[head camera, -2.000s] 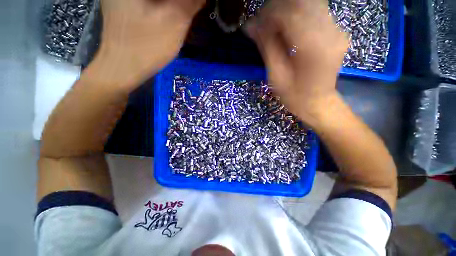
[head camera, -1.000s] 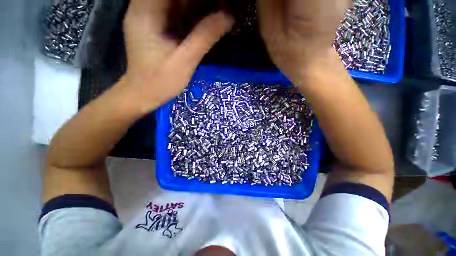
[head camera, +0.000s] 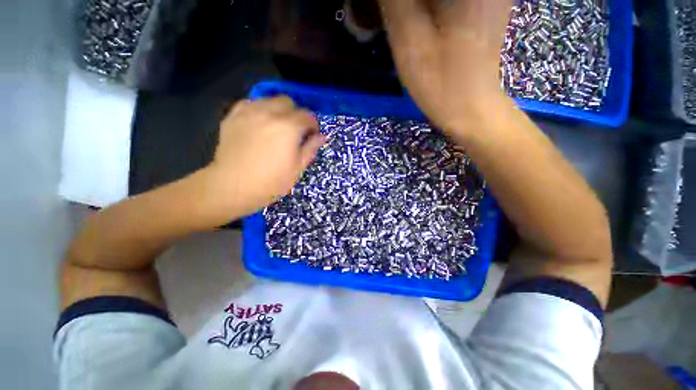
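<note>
The near blue tray (head camera: 366, 283) lies against my body, full of short shiny metal cylinders (head camera: 374, 206). My left hand (head camera: 267, 148) is over the tray's upper left corner, fingers curled at the cylinders; whether it pinches one is hidden. My right hand (head camera: 450, 53) is over the dark machine bed (head camera: 305, 61) beyond the tray, its fingers cut off by the top edge, so what they hold cannot be seen. A tiny ring (head camera: 340, 14) and a rounded light metal piece (head camera: 359, 32) show on the bed, left of my right hand.
The far blue tray (head camera: 622, 68), full of cylinders, is at the upper right. A clear bin with metal parts (head camera: 114, 38) is at the upper left, above a white card (head camera: 98, 145). Another clear bin (head camera: 665, 206) is at the right edge. A dark bench top (head camera: 572, 164) lies between.
My left hand has come down and back from the machine bed to the near tray's upper left corner. My right hand stays over the bed, and the ring and light piece show again.
</note>
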